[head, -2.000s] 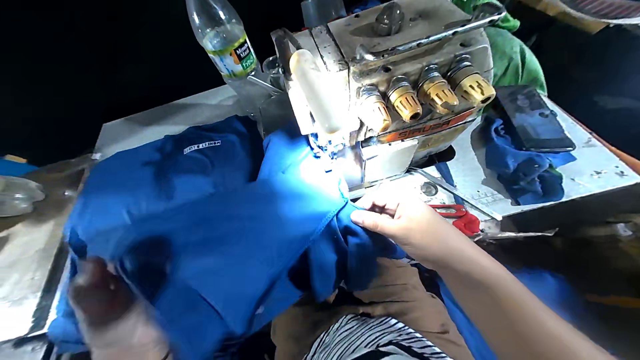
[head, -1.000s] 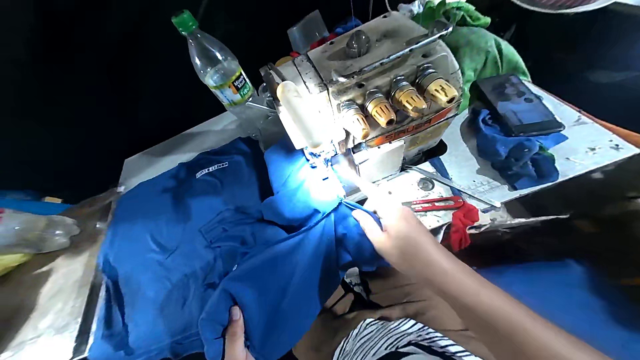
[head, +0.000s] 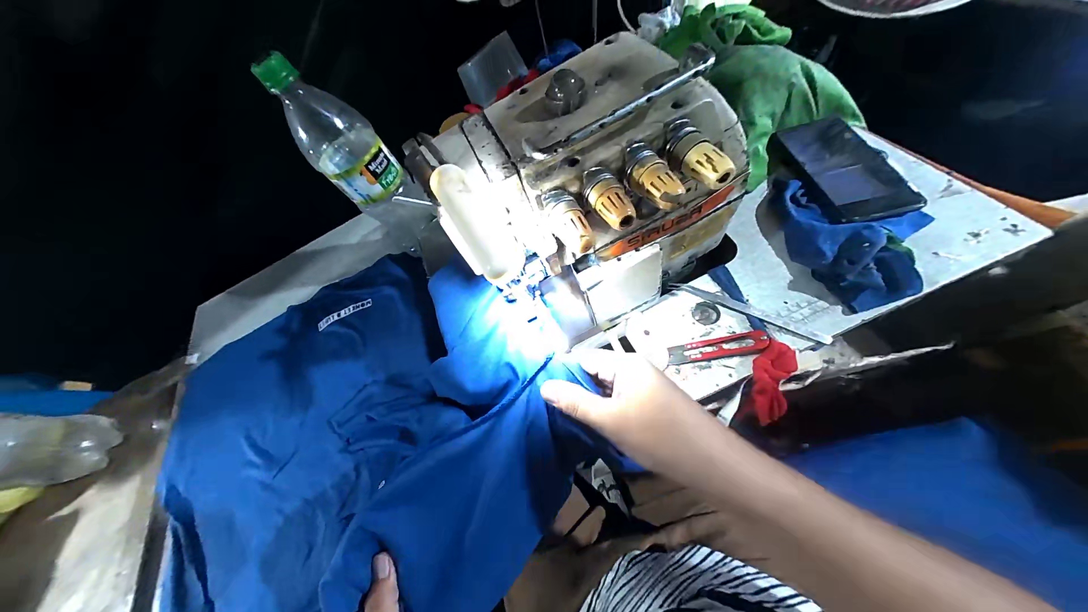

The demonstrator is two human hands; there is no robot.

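Note:
An overlock sewing machine (head: pixel 612 144) with several yellow tension knobs stands on a white table, its lamp shining on the needle area. Blue knit fabric (head: pixel 476 476) runs under the presser foot, which glare partly hides. Just in front of the foot, my right hand (head: pixel 603 391) pinches the fabric's edge between thumb and fingers. At the bottom, my left hand (head: pixel 382 586) holds a lower fold of the cloth, mostly hidden by it, with one finger showing. A blue garment with a small printed mark (head: pixel 344 314) lies to the left of the machine.
A green-capped plastic bottle (head: pixel 340 136) stands behind left. Red-handled thread snips (head: pixel 718 347) and a red cloth scrap (head: pixel 772 382) lie right of my right hand. A phone (head: pixel 850 170) rests on blue scraps (head: pixel 858 255). Green cloth (head: pixel 790 93) is behind; a clear bottle (head: pixel 55 446) lies far left.
My left hand, spread and blurred at the lower left two seconds ago, is now on the fabric's lower fold, nearer the middle. My right hand stays at the edge by the foot.

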